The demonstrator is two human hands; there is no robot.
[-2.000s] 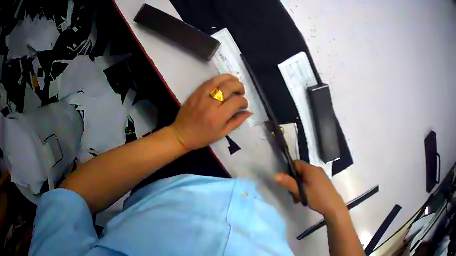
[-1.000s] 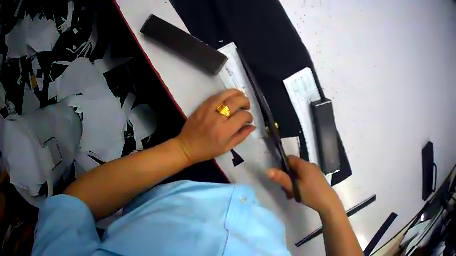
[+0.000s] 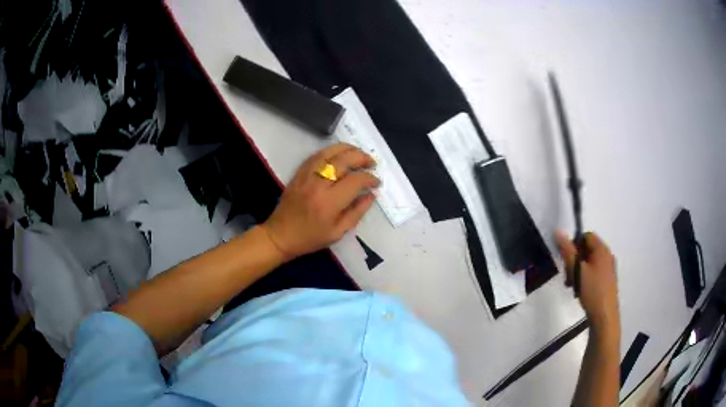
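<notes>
My left hand (image 3: 322, 199), with a gold ring, rests its fingertips on a white paper pattern piece (image 3: 386, 179) near the table's red edge. My right hand (image 3: 591, 274) holds the black tailor's shears (image 3: 570, 159) by the handles, raised to the right of the cloth, blades pointing up the picture. Black cloth (image 3: 358, 63) runs down from the top of the table. A curved white pattern (image 3: 459, 143) lies on dark cloth under a black bar weight (image 3: 506, 215). Whether cloth lies under my left fingers is hidden.
Another bar weight (image 3: 282, 94) lies near the red edge (image 3: 239, 119). A small dark offcut (image 3: 370, 254) is beside my left hand. A dark strip (image 3: 533, 359) and a handled block (image 3: 686, 256) are to the right. Paper scraps (image 3: 151, 199) fill the left.
The shears have come away from the cloth beside the left pattern, swung to the right with my right hand. My left hand stays on the pattern. The view has shifted slightly.
</notes>
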